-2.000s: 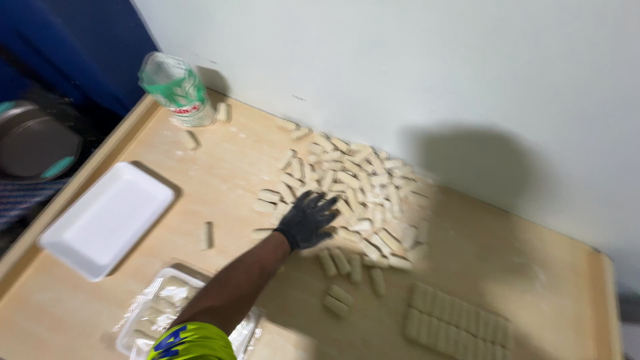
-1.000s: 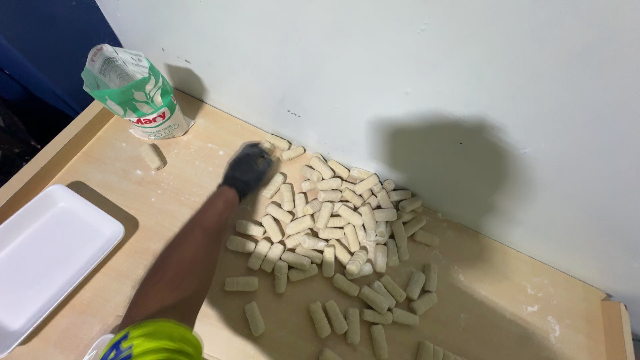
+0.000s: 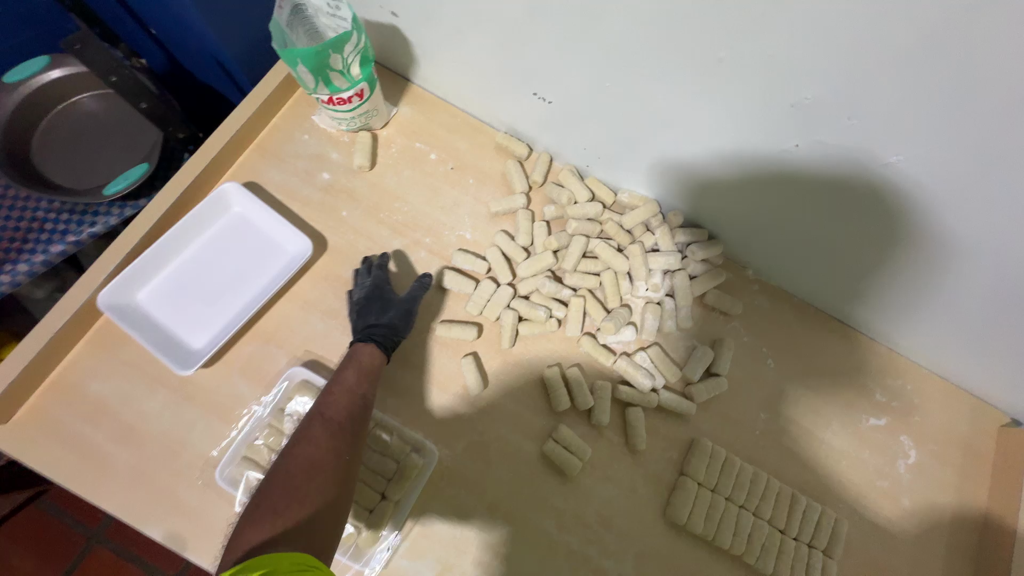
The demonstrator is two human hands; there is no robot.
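My left hand [image 3: 386, 308], in a black glove, is spread over the wooden table, palm down, with fingers and thumb apart and nothing seen in it. It lies between a white foam tray [image 3: 210, 276] and a loose pile of short, floured dough rolls [image 3: 588, 264]. Beneath my left forearm is a plastic-wrapped tray of dough rolls [image 3: 392, 472], partly hidden. More rolls sit side by side in a two-row block [image 3: 752, 508] at the lower right. One single roll [image 3: 364, 151] lies by the flour bag. My right hand is out of view.
An open green and white Mary flour bag [image 3: 344, 76] stands at the table's far left corner, near the wall. A raised wooden edge [image 3: 152, 232] runs along the left side. Beyond it, a round metal pan [image 3: 84, 132] with teal grips rests on a checked cloth [image 3: 64, 228].
My left hand has left the pile, where it was closed at the end near the wall one second ago, and is now open nearer the foam tray. The roll right beside the flour bag's base is gone.
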